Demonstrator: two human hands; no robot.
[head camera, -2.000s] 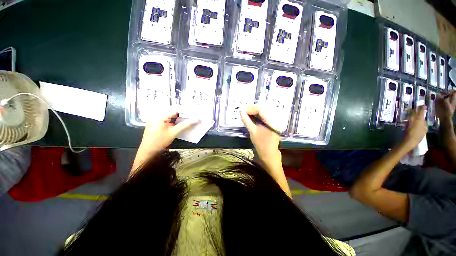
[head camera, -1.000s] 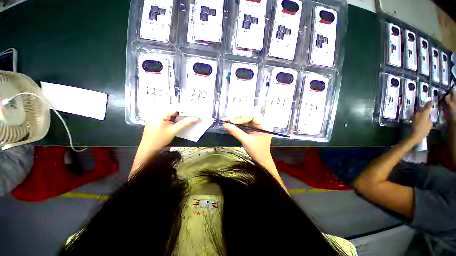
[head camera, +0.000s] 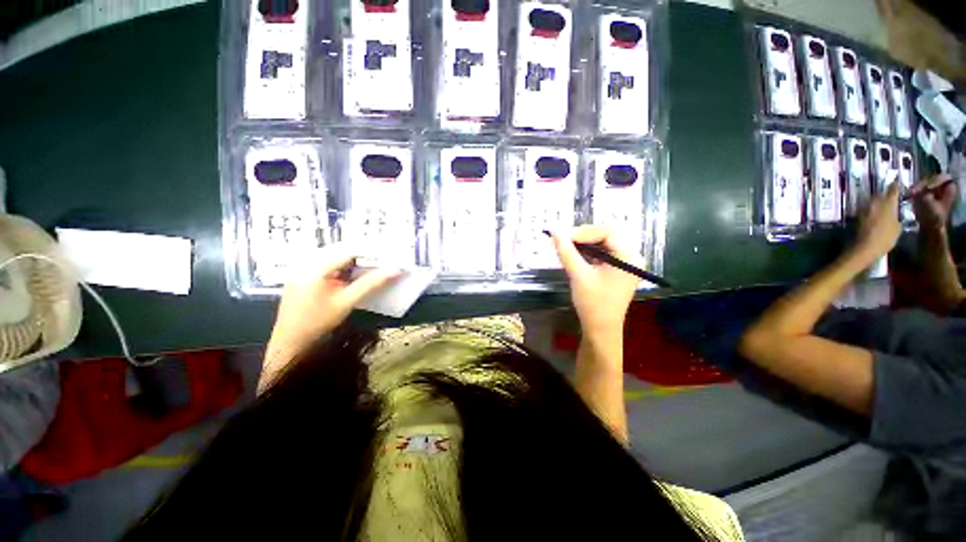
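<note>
A clear blister tray (head camera: 424, 132) lies flat with two rows of white parts, each with a dark oval. The far-row parts show dark block marks; near-row marks are fainter. My right hand (head camera: 598, 277) holds dark tweezers (head camera: 614, 263), their tip over the near-row white part (head camera: 541, 206) second from right. Whether the tip touches it, or carries anything, I cannot tell. My left hand (head camera: 318, 300) holds a small white sticker sheet (head camera: 398, 292) at the tray's near edge, below the second white part (head camera: 379, 212) from the left.
A white paper strip (head camera: 125, 260) lies left of the tray, beside a cream fan (head camera: 37, 291) with a white cable. At right, another person's hands (head camera: 879, 224) work at a second tray (head camera: 789, 127). Red stools (head camera: 678, 344) stand below the bench edge.
My right hand and tweezers have moved from beside the sticker sheet to the right, over the near-row part. My left hand still holds the sheet. The view has shifted, so the tray sits further left.
</note>
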